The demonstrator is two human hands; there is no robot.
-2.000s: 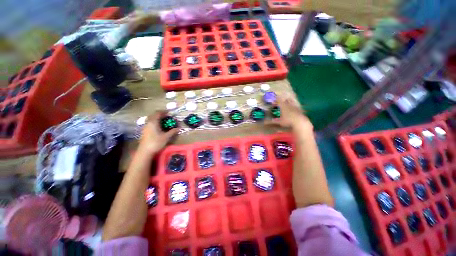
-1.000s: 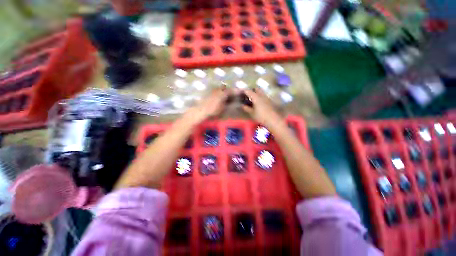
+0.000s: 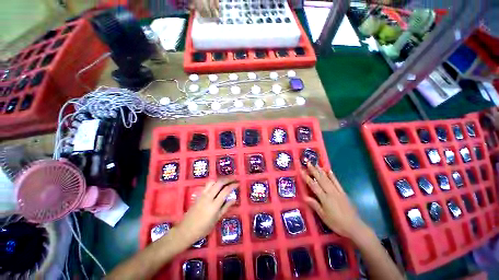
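The red-orange foam tray (image 3: 246, 176) lies in front of me with strapless smartwatch heads in most pockets; some screens are lit. My left hand (image 3: 207, 212) is over the tray's third row, thumb and fingertips around a smartwatch head (image 3: 231, 195) at its pocket. My right hand (image 3: 335, 205) is over the tray's right side, palm down, fingertips just below a watch in the second row; its fingers hide what lies under them. Two pockets at the third row's left have no watch, the second partly covered by my left hand. The white charging pucks (image 3: 235, 89) beyond carry no watches.
A white parts tray (image 3: 246, 37) sits on a far red tray (image 3: 249, 66), with another person's hand at it. Cables (image 3: 112, 101), a black charger box (image 3: 101, 147), a black fan (image 3: 128, 49) and a pink fan (image 3: 50, 191) are left. Filled trays stand left and right (image 3: 424, 188).
Both hands have moved back from the pucks to the near tray. The green-lit watches are gone from the pucks, and more third-row pockets hold watches. The white parts tray now covers the far tray.
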